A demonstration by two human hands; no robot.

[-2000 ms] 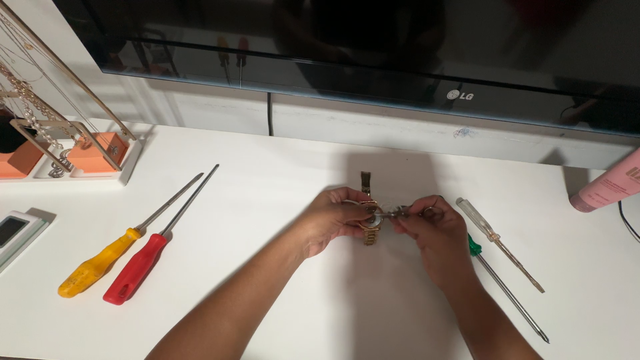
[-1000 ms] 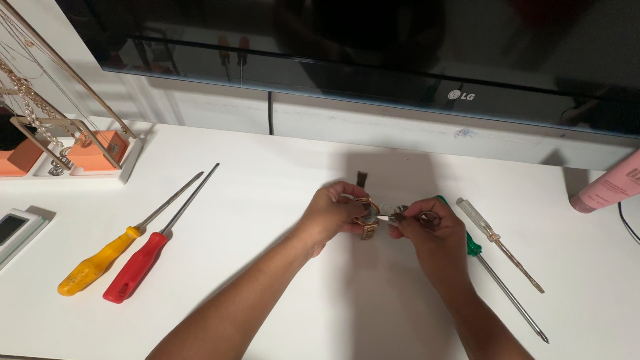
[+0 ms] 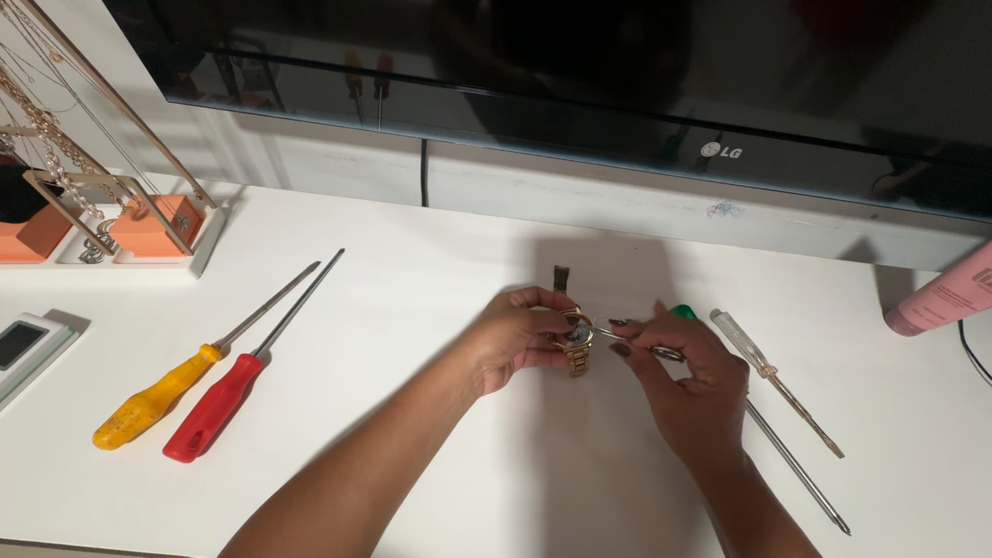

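My left hand [image 3: 523,337] holds a gold-coloured wristwatch [image 3: 579,363] by its case, with the metal band running above and below the fingers. The inside or face of the case is partly covered by my thumb. Between the thumb and fingers of my right hand [image 3: 694,380] is a small metal tool [image 3: 612,333], its thin tip at the edge of the watch case; its exact kind is unclear. Just right of that hand lie a clear-handled screwdriver [image 3: 744,341] and a green-handled screwdriver [image 3: 798,465], whose handle is mostly hidden behind the hand.
Yellow [image 3: 147,403] and red [image 3: 213,411] screwdrivers lie on the left of the white table [image 3: 418,480]. A jewellery stand [image 3: 198,248] and a small device with a display [image 3: 35,349] are further left. An LG television [image 3: 542,116] spans the back; a pink tube [image 3: 945,294] stands at right.
The watch has tilted a little in my left hand, and the fingers of my right hand have shifted around the small tool. The screwdrivers have stayed where they were.
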